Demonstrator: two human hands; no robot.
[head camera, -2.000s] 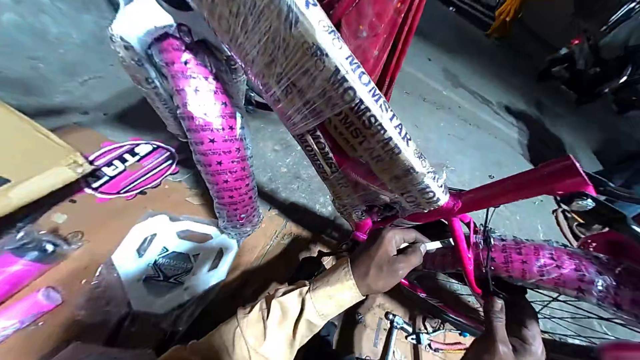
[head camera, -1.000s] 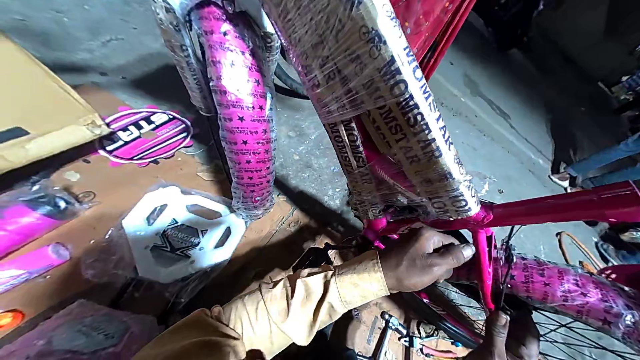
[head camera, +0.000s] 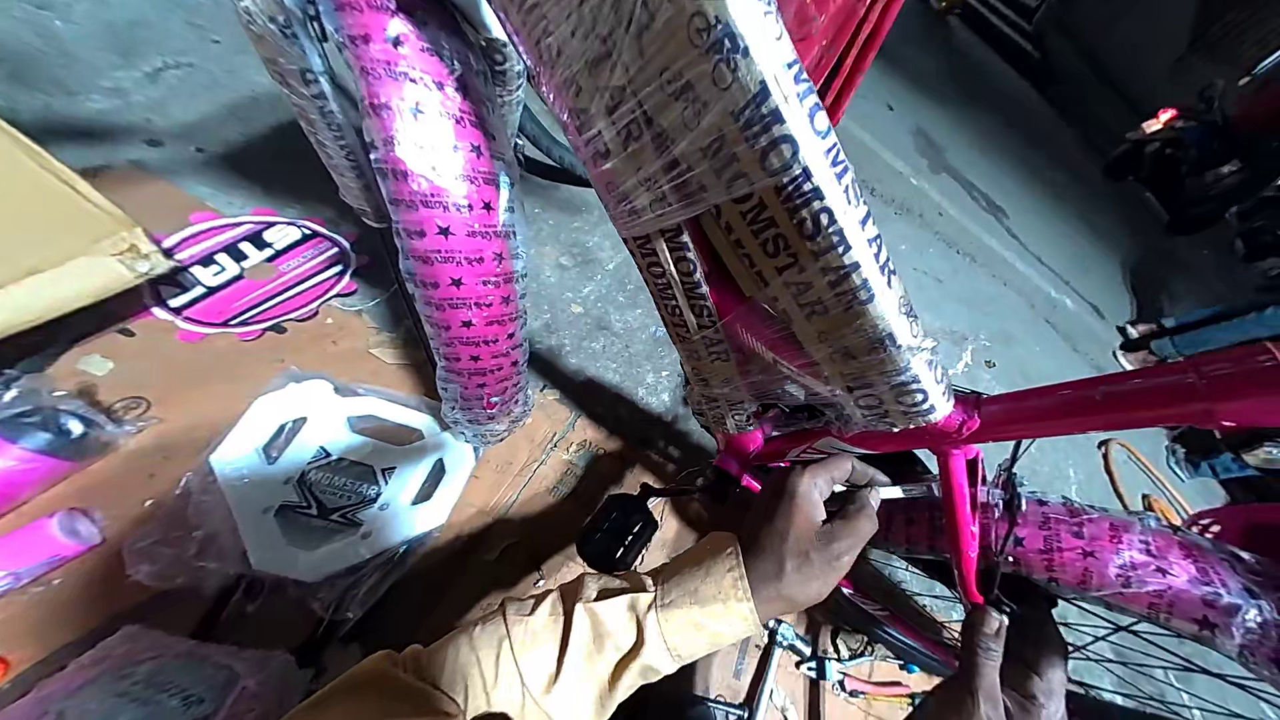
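My left hand, in a yellow sleeve, grips a slim metal tool between thumb and fingers, just below the pink bicycle frame. The tool reaches toward the pink forked stay. At the lower end of that stay, my right hand has its thumb and fingers closed on a small part that they mostly hide. Beside it are a pink-wrapped fender and a spoked wheel. A black pedal lies left of my left hand.
Cardboard lies under a bagged white octagonal plate, a pink chain guard disc and a metal hand tool. A pink-wrapped fender stands upright behind. A person's legs show at right.
The thumb of my left hand, stretched out a second ago, is now bent against the tool, which shows again as it did two seconds ago. My right hand stays by the stay's lower end.
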